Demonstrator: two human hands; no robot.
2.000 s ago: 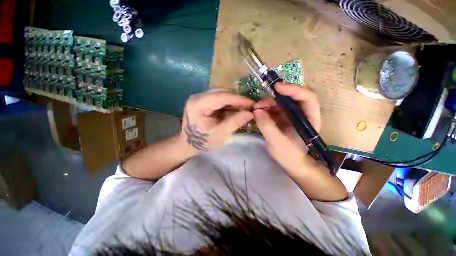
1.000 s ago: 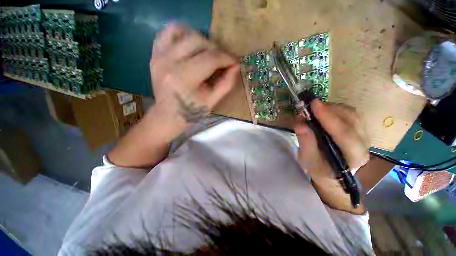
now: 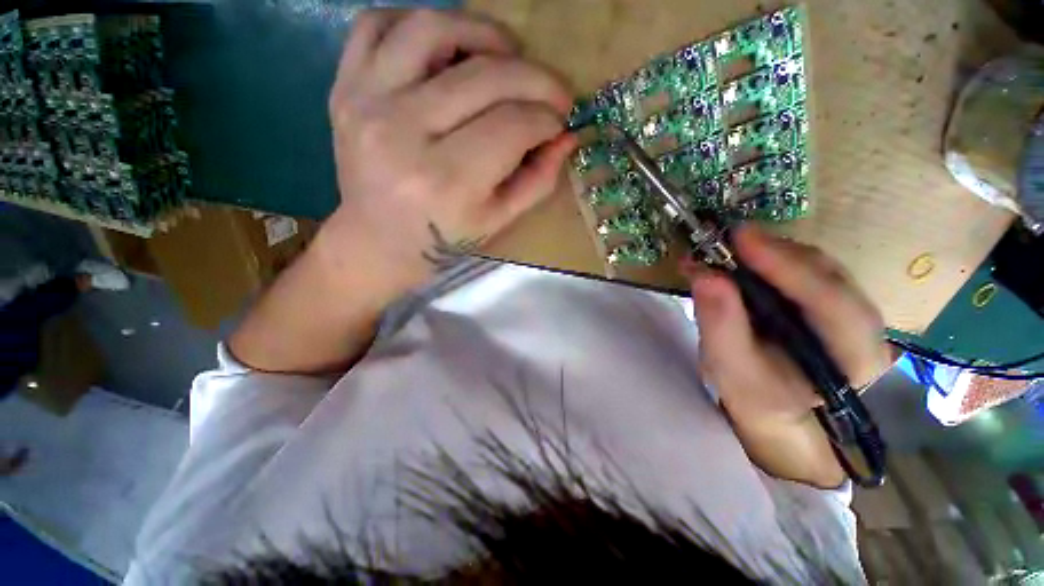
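Note:
A green PCB panel of many little boards with gaps lies on the tan work board. My right hand grips the black soldering iron. Its bare metal barrel reaches over the panel, with the tip near the panel's upper left part. My left hand is at the panel's left edge, thumb and finger pinched together close to the iron's tip. A thin dark strand, perhaps a lead wire, shows at the fingertips. What else the left hand holds is hidden.
Stacked PCB panels stand at the left on the green mat. A round silvery tin or jar is at the right of the tan board. Yellow rubber bands lie at the right. A cardboard box is below the bench.
The hands have parted from each other. The right hand now points the iron at the panel, and the left hand has come to the panel's left edge. The view has moved closer to the bench.

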